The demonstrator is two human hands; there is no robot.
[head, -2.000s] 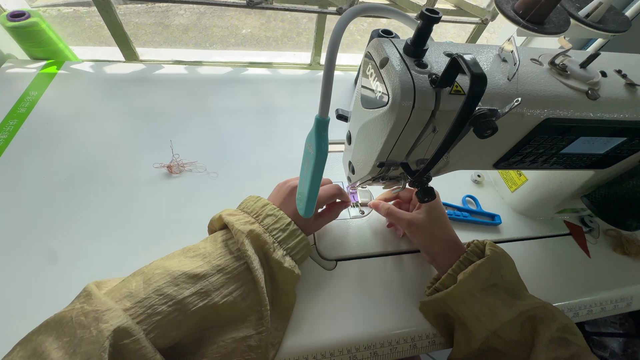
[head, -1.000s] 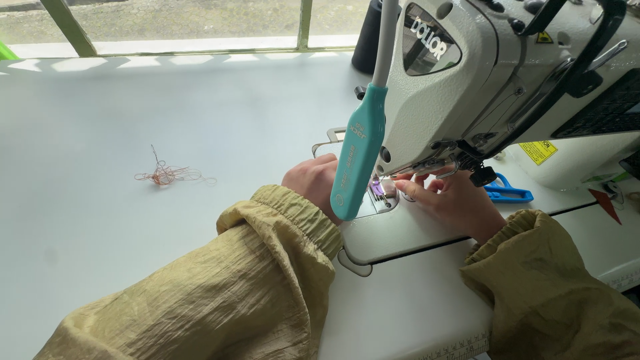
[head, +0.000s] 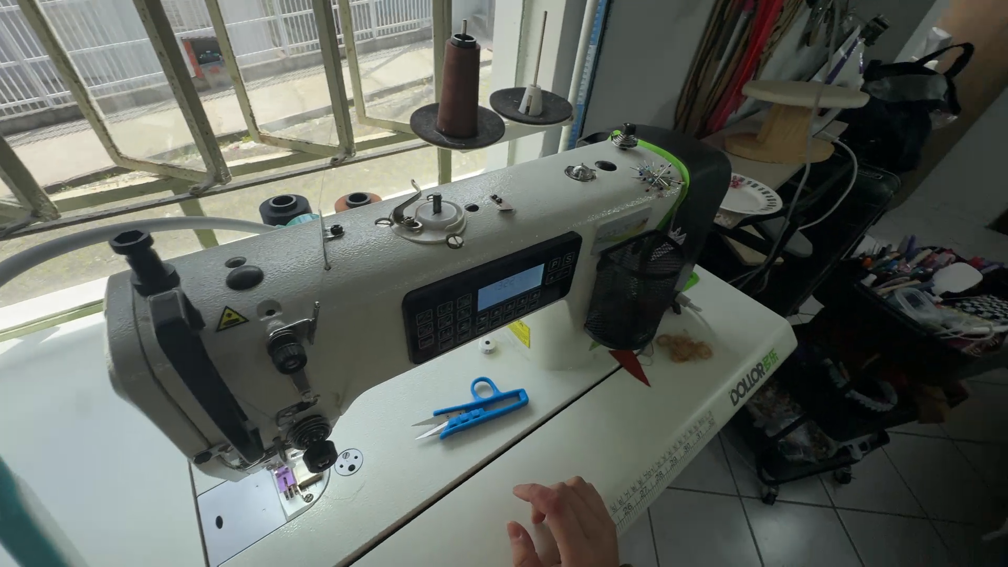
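My right hand (head: pixel 563 524) hovers over the front of the white sewing table, its fingers slightly curled and apart, holding nothing. My left hand is out of sight. An industrial sewing machine (head: pixel 370 276) fills the middle, with a purple presser foot (head: pixel 285 479) over the needle plate at lower left. Blue-handled thread snips (head: pixel 482 413) lie on the machine bed beneath the arm, beyond my right hand. A small white bobbin-like piece (head: pixel 487 346) is behind them. On the machine's thread stand is a brown thread cone (head: pixel 459 87).
A black mesh cup (head: pixel 636 290) hangs at the machine's right end, near a red pointed piece (head: pixel 631 367) and tangled tan thread (head: pixel 683 347). Pins (head: pixel 657 177) stick to the machine top. A loaded black cart (head: pixel 906 315) stands at the right, a barred window behind.
The view has swung far to the right. My right hand has left the presser foot area and is now over the table's front part. My left hand has gone out of view.
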